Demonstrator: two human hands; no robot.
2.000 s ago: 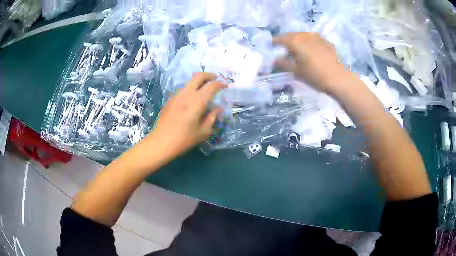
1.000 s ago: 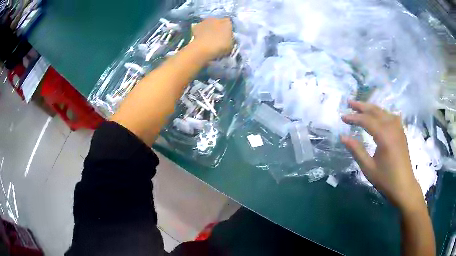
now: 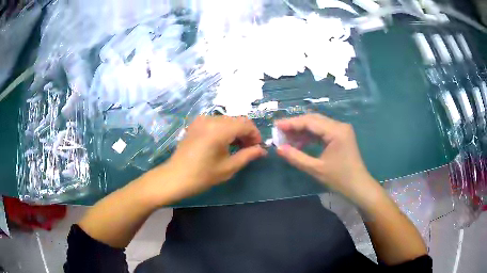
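My right hand pinches a small white piece between thumb and fingers above the green bench. My left hand is close on its left, with thumb and finger nearly together. A small thin part shows between the left fingertips and the white piece; its shape is blurred and mostly hidden. A bright pile of white parts lies beyond the hands on clear plastic.
A blister tray of white sticks lies at the left. A poly bag of frosted covers is at the upper left. A small square white piece lies between them and me. A tray of white oblong units is at the right.
My left hand has left the stick tray and come to the centre. My right hand has closed on a white piece and met it there. The view has turned right.
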